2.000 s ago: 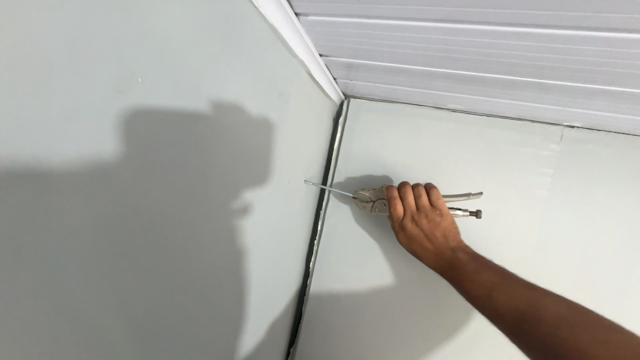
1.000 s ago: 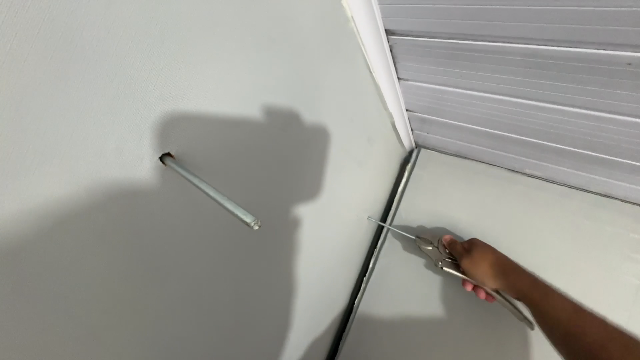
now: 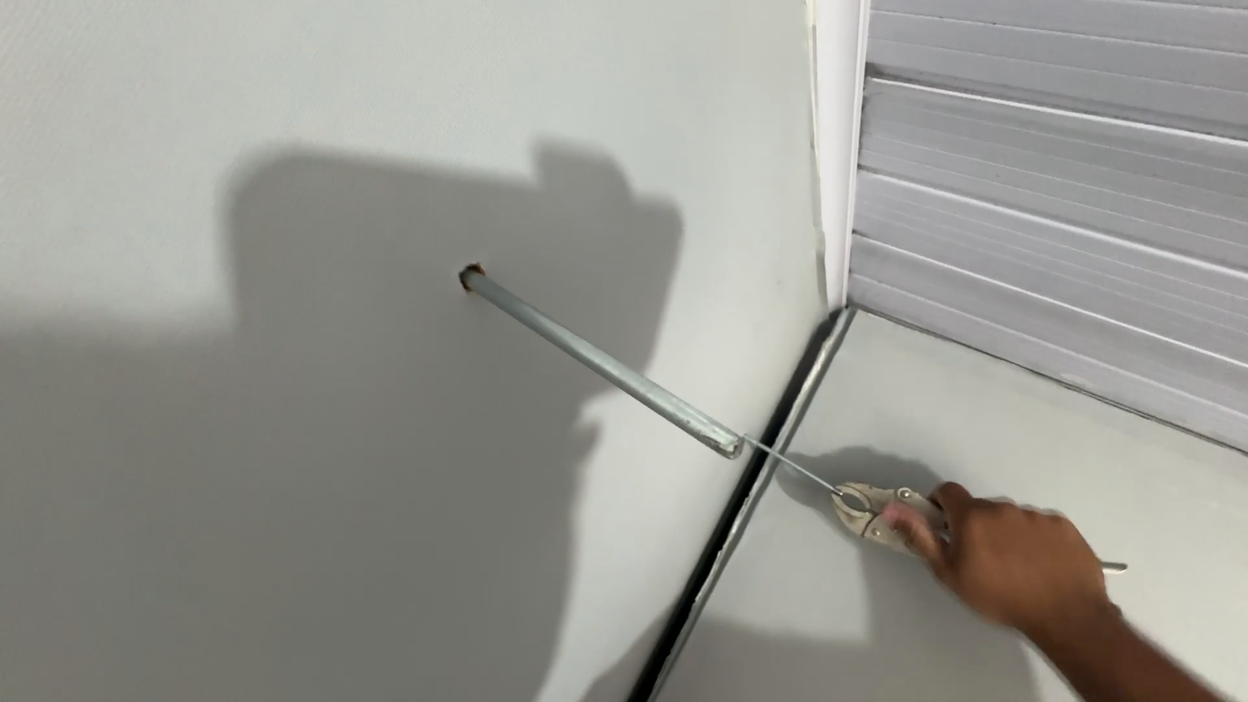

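Observation:
My right hand [image 3: 1024, 561] is closed around a pair of locking pliers [image 3: 882, 512] at the lower right. The pliers' jaws grip a thin metal rod [image 3: 795, 462], which points up and to the left. In the picture the rod's far tip lies beside the free end of a grey metal tube [image 3: 609, 366]; whether they touch I cannot tell. The tube slants out of a small rough-edged hole [image 3: 472, 277] in the left wall panel. My left hand is out of the frame.
A pale wall panel [image 3: 390, 78] fills the left side and meets a second panel [image 3: 985, 390] at a dark open gap [image 3: 697, 575]. White trim [image 3: 838, 127] and ribbed white ceiling boards [image 3: 1053, 185] lie above. A large shadow falls across the left panel.
The metal tube, out of view two seconds ago, came into view one second ago. The rod's tip, apart from the tube then, now lies beside its end. The view has shifted left.

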